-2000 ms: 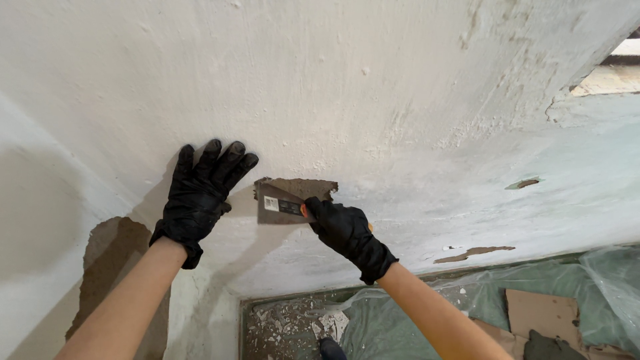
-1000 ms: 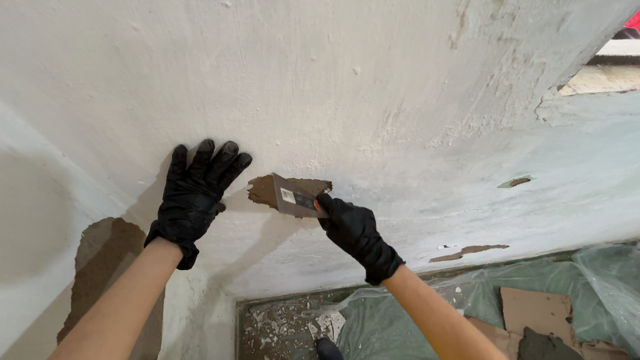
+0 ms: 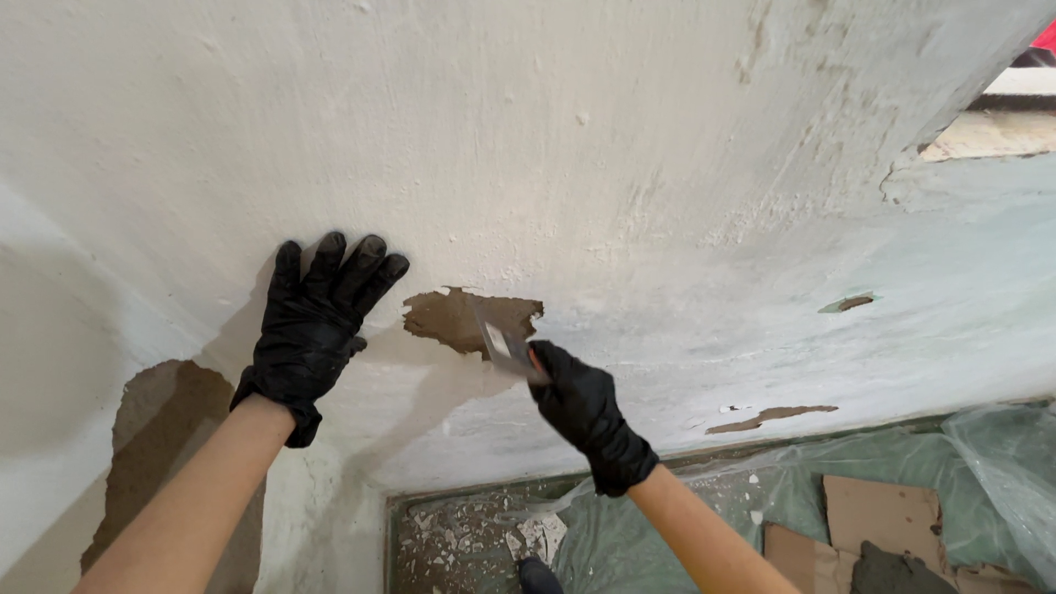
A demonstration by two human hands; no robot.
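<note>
My left hand [image 3: 313,330], in a black glove, rests with fingers spread on the whitish painted wall [image 3: 495,181], left of a bare brown patch [image 3: 450,318]. In a matching black glove, my right hand [image 3: 582,404] grips the handle of a putty knife [image 3: 507,351]. The knife's metal blade is tilted over the right part of the bare patch and slightly blurred; whether its edge touches the wall cannot be told. Rough edges of paint surround the patch.
A larger bare patch [image 3: 177,412] is on the adjoining wall at left. Smaller ones lie at right, below a window opening [image 3: 1002,132]. Paint chips [image 3: 450,528], plastic sheeting [image 3: 627,544] and cardboard [image 3: 883,511] with a grey lump cover parts of the floor, near a dark shoe [image 3: 538,576].
The putty knife has turned from lying roughly level across the patch to a steeper tilt, uncovering more of the patch. My left hand stays spread on the wall.
</note>
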